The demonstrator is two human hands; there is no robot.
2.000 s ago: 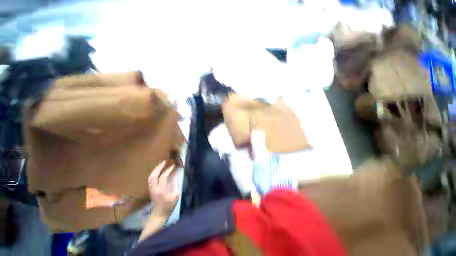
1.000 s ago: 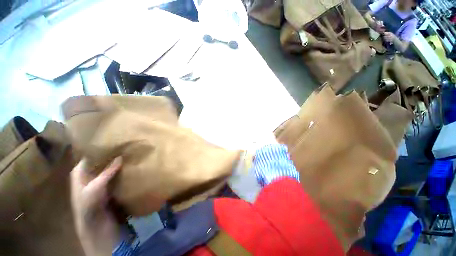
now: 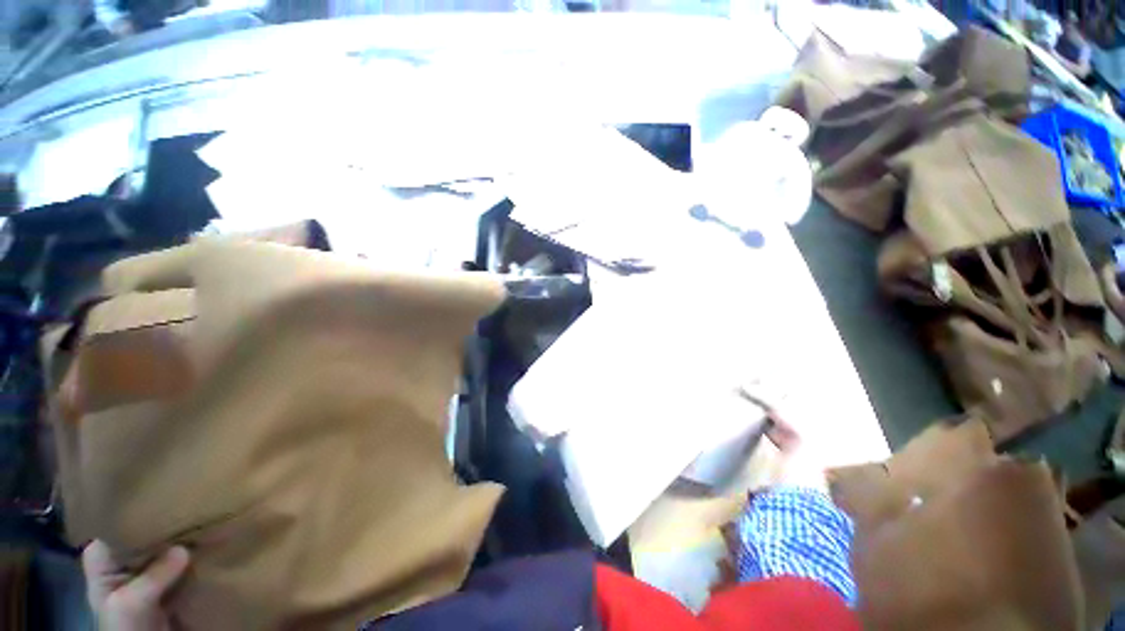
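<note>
A large, limp brown bag body point(image 3: 296, 407) lies spread at the left, with a darker orange-brown patch point(image 3: 133, 366) near its upper left. My left hand point(image 3: 133, 592) grips its lower left edge, thumb and fingers showing, and is cut off by the bottom of the picture. My right hand point(image 3: 780, 431), small and washed out, is at the right edge of a white sheet or block point(image 3: 629, 419) on the bench; whether it holds this is unclear. A light brown piece point(image 3: 679, 536) shows partly below the white sheet.
A dark open gap or bin point(image 3: 531, 265) divides the bench. A white rounded object point(image 3: 775, 166) stands beyond it. Brown bags with straps point(image 3: 999, 247) are piled at the right, a blue crate point(image 3: 1079, 154) behind. More brown bag pieces point(image 3: 968, 530) lie beside my right sleeve.
The view has turned, so the bench items appear further right. The brown bag piece in front of me now lies more spread at the left. My right hand now shows by the white sheet.
</note>
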